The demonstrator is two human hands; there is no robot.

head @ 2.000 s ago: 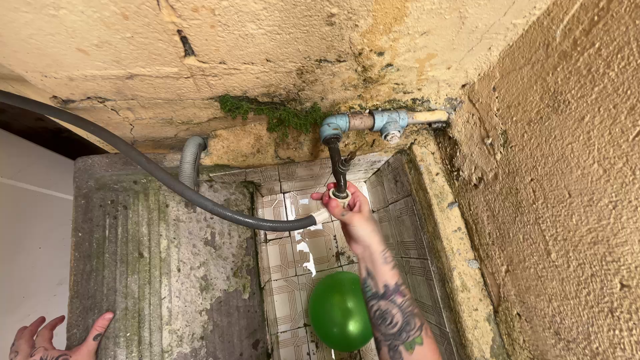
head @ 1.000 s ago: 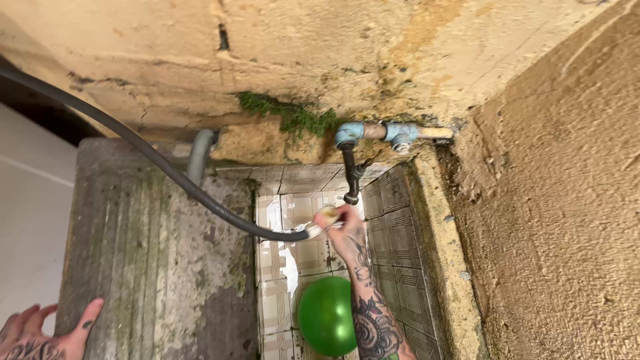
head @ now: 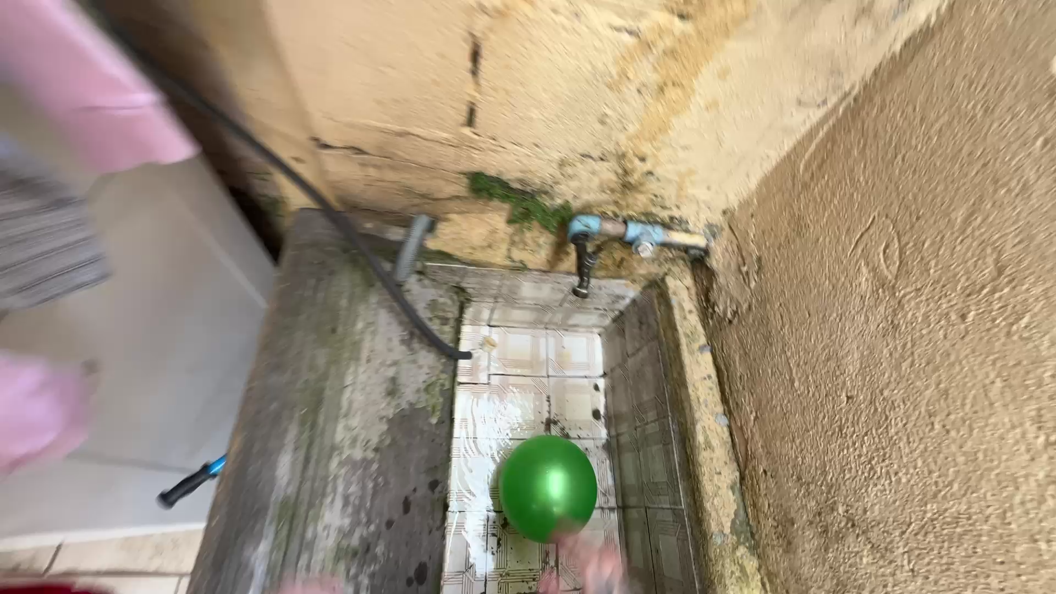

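Observation:
A green balloon (head: 548, 488) lies in the tiled basin. My right hand (head: 587, 563) is blurred at the bottom of the view, its fingers at the balloon's lower edge; whether they grip it I cannot tell. Only a blurred sliver of my left hand (head: 309, 585) shows at the bottom edge, over the ribbed concrete washboard (head: 330, 412). The dark faucet (head: 584, 268) points down from a blue pipe elbow (head: 585, 227), with nothing attached to its outlet. A grey hose (head: 355, 235) crosses the washboard, and its end hangs over the basin's left edge.
A grey corrugated pipe (head: 411, 250) stands at the washboard's back. Rough walls rise behind and at the right. On the left are blurred pink cloth (head: 107, 91), striped grey cloth (head: 41, 227) and a black-and-blue handle (head: 190, 485). Green moss (head: 520, 200) grows on the wall.
My right hand has let go of the hose end and moved from below the faucet down to the balloon. My left hand has moved lower, mostly out of view. The view has shifted left.

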